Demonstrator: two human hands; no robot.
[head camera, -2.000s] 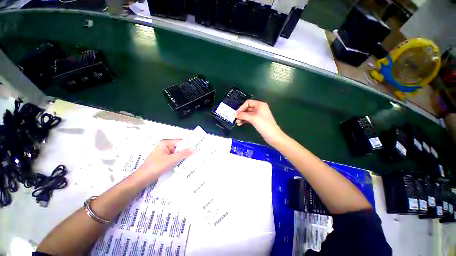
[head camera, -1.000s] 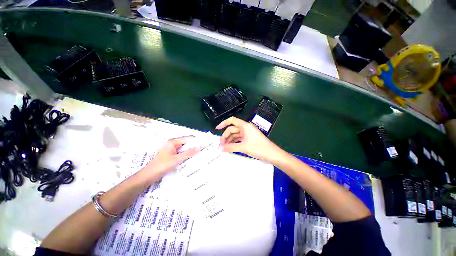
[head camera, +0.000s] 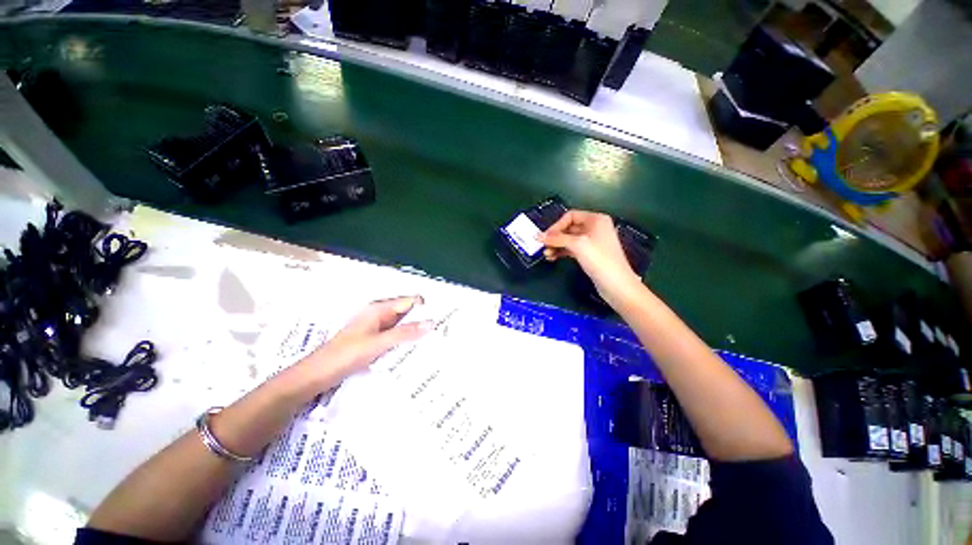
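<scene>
My right hand (head camera: 584, 241) is over the belt, its fingertips on a white label (head camera: 524, 234) that lies against the top of a black product box (head camera: 505, 253). Another black box (head camera: 637, 247) is partly hidden behind my right hand and wrist. My left hand (head camera: 375, 332) rests on the label sheet (head camera: 469, 426), thumb and fingers at its upper edge; whether it pinches the sheet is hard to tell. More printed label sheets (head camera: 320, 479) lie under my left forearm.
Two black boxes (head camera: 320, 179) sit further left on the green belt (head camera: 426, 138). Tangled black cables (head camera: 53, 309) lie at left. A blue printed sheet (head camera: 608, 426) is under the papers. Labelled boxes (head camera: 853, 415) stand at right. A yellow fan (head camera: 879, 149) is at far right.
My right hand has moved from the label sheet out to the unlabelled box, with a label at its fingertips. The boxes on the belt have shifted right. The top sheet has shifted slightly.
</scene>
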